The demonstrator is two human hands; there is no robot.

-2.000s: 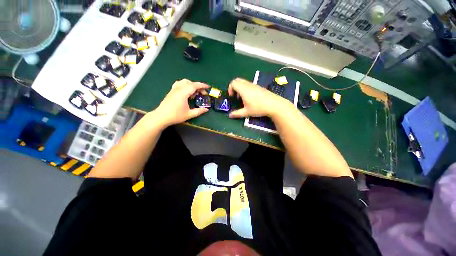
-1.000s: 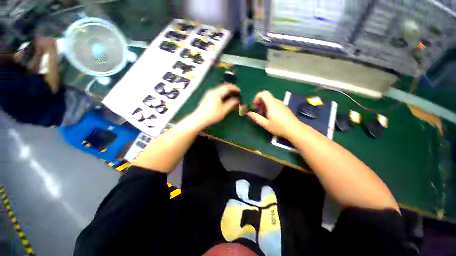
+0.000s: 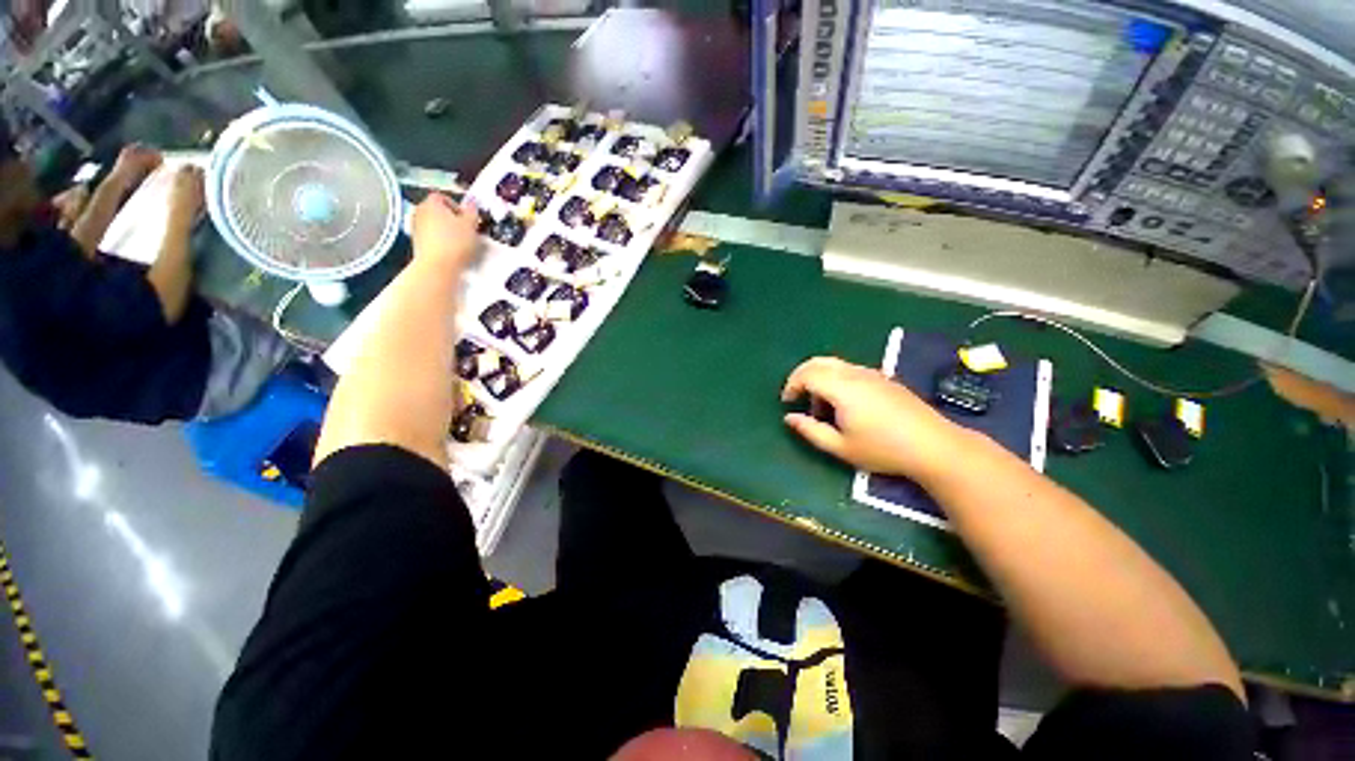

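Note:
My left hand (image 3: 443, 235) reaches to the far left side of the white product tray (image 3: 606, 275), its fingertips beside the black units. Whether it grips one is unclear. My right hand (image 3: 855, 416) is low over the green bench, left of the white-bordered pad (image 3: 924, 500), fingers curled; anything under them is hidden. A black unit with a yellow-white tag (image 3: 964, 390) lies on the pad. Two more tagged units, one dark (image 3: 1073, 430) and one black (image 3: 1165, 440), lie right of the pad. Another black unit (image 3: 704, 286) lies near the tray.
The grey tester (image 3: 1204, 141) stands behind on a pale stand (image 3: 1011, 275). A thin cable (image 3: 1092, 353) curves from its right side towards the pad. A round fan (image 3: 308, 196) stands left of the tray. Another person (image 3: 97, 320) sits at far left, above a blue bin (image 3: 238, 468).
My left hand has moved from the bench beside my right hand to the tray. My right hand stays by the pad. The view has turned left, bringing more tray and the other person into sight.

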